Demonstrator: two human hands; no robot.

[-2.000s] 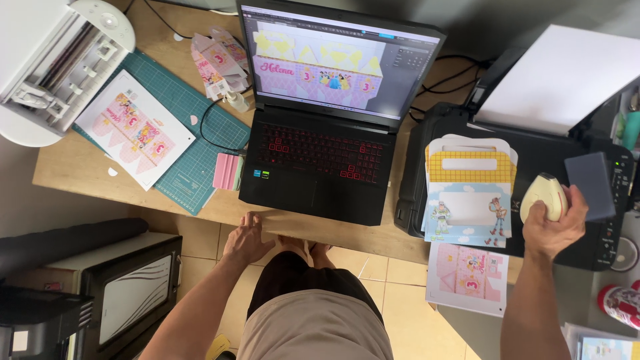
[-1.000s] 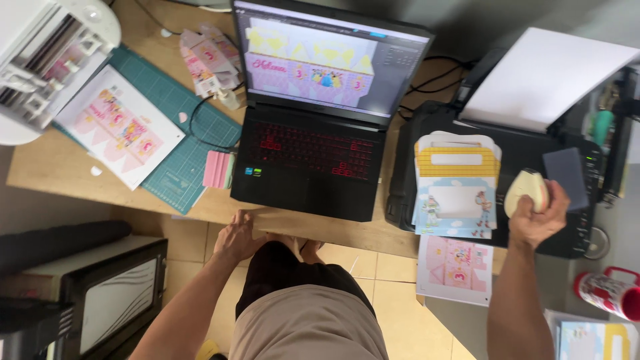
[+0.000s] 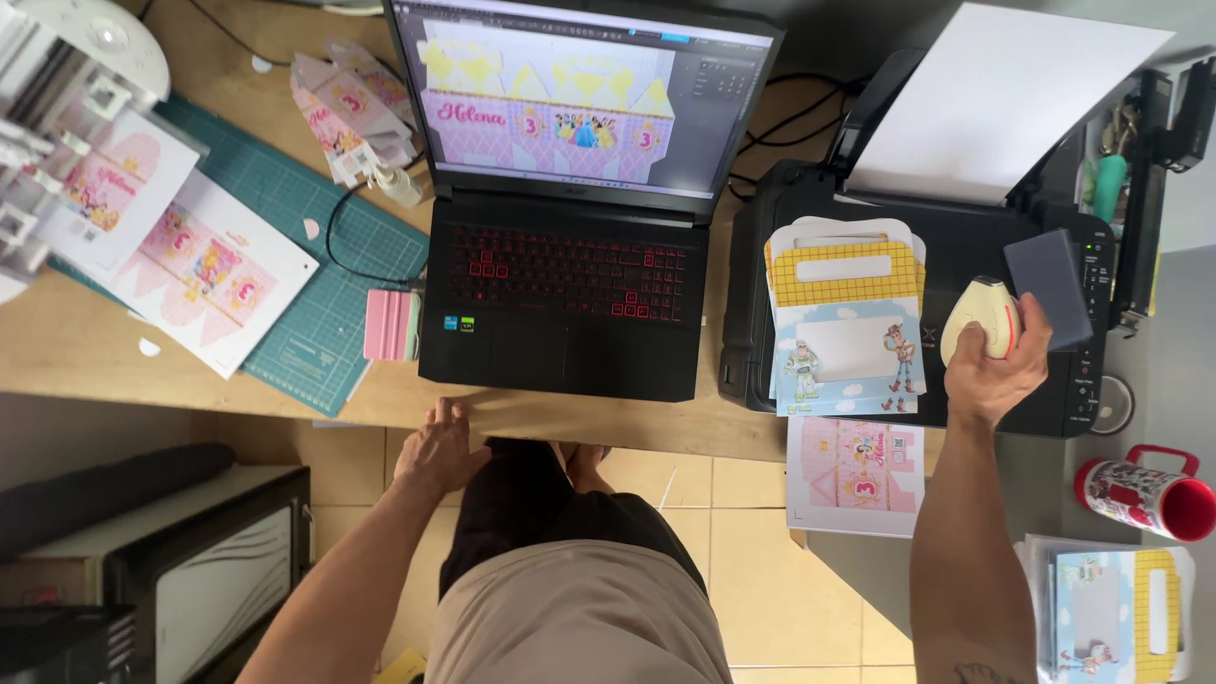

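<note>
My right hand (image 3: pixel 997 366) grips a cream computer mouse (image 3: pixel 977 321) on top of the black printer (image 3: pixel 950 247), beside a dark flat pad (image 3: pixel 1050 285). Left of the mouse lies a stack of printed cut-out cards (image 3: pixel 847 332) with yellow grid tops. My left hand (image 3: pixel 444 451) rests at the front edge of the wooden desk (image 3: pixel 570 418), holding nothing. The laptop (image 3: pixel 565 285) stands between my hands, its screen showing a pink and yellow box layout. At the left, a printed sheet (image 3: pixel 214 275) lies on a green cutting mat (image 3: pixel 313 351); another printed sheet (image 3: pixel 119 195) is at the white cutting machine (image 3: pixel 57 123).
Folded pink paper pieces (image 3: pixel 351 109) and a small bottle (image 3: pixel 397 185) sit left of the laptop screen, near a pink squeegee (image 3: pixel 390 325). A red-handled mug (image 3: pixel 1145 494) and more cards (image 3: pixel 1107 613) are at the right. White paper (image 3: pixel 1007 104) stands in the printer's rear feed.
A second printed sheet now shows at the cutting machine, overlapping the one on the mat. My right hand stays on the mouse and my left hand at the desk edge.
</note>
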